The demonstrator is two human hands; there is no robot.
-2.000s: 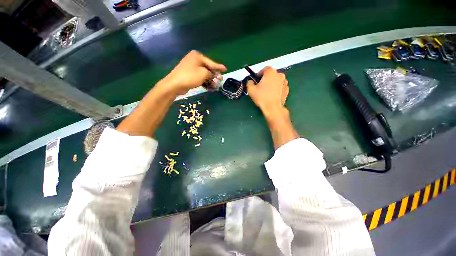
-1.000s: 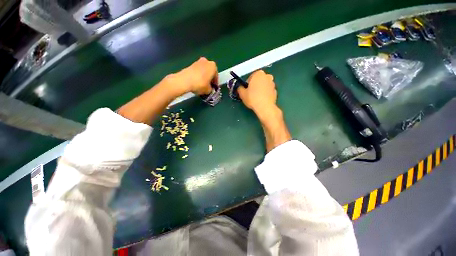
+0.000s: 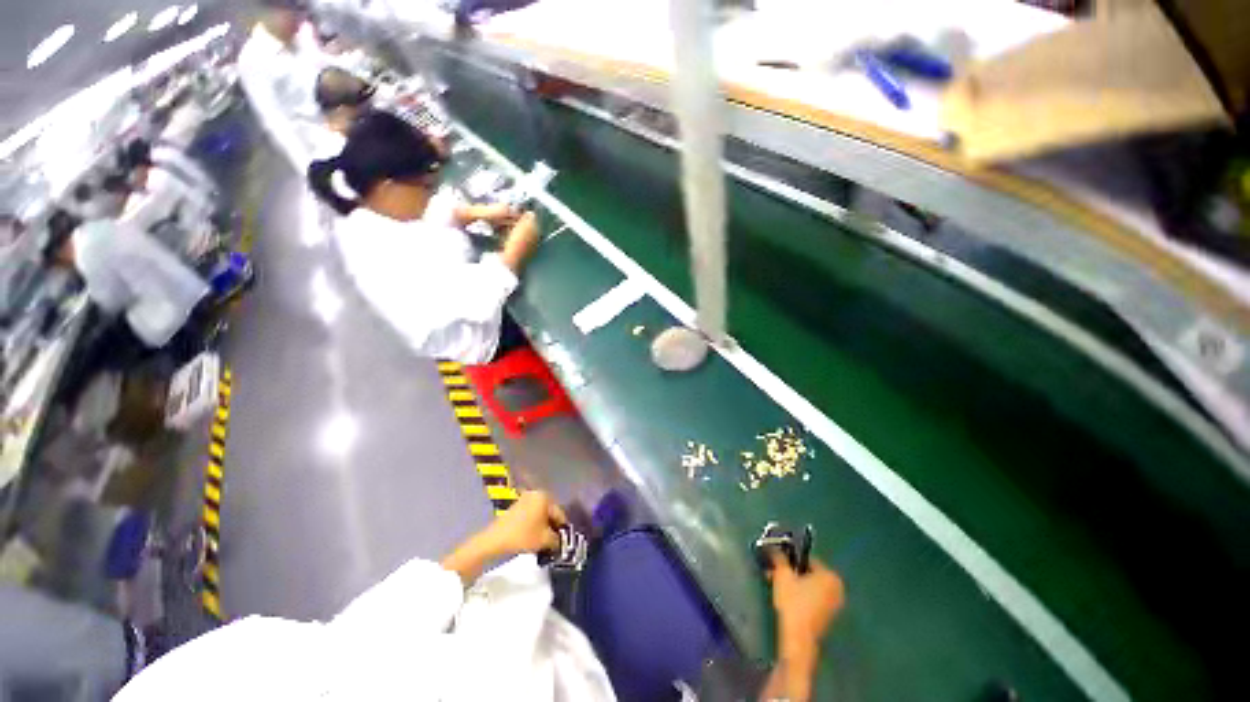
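My left hand [image 3: 528, 527] is off the bench's near edge, closed around a small dark and silvery piece [image 3: 568, 549], probably a watch frame. My right hand [image 3: 806, 598] is over the green bench, with a slim black tool [image 3: 806, 546], probably tweezers, and a dark watch frame [image 3: 776, 543] at its fingertips. A pile of tiny cream bits [image 3: 777, 457] lies on the bench beyond my right hand. A smaller pile [image 3: 698, 458] lies to its left. The image is blurred.
A round grey disc [image 3: 679, 348] and a white paper strip [image 3: 610, 305] lie farther along the bench. A pale rail [image 3: 891, 483] and upright post [image 3: 702, 178] border the green belt. A red stool [image 3: 521, 391] stands below the bench. A person in white [image 3: 418, 268] works beyond it.
The view has swung left along the aisle. My left hand has moved away from the rail to beyond the near bench edge with its piece. The screwdriver and plastic bag have left view.
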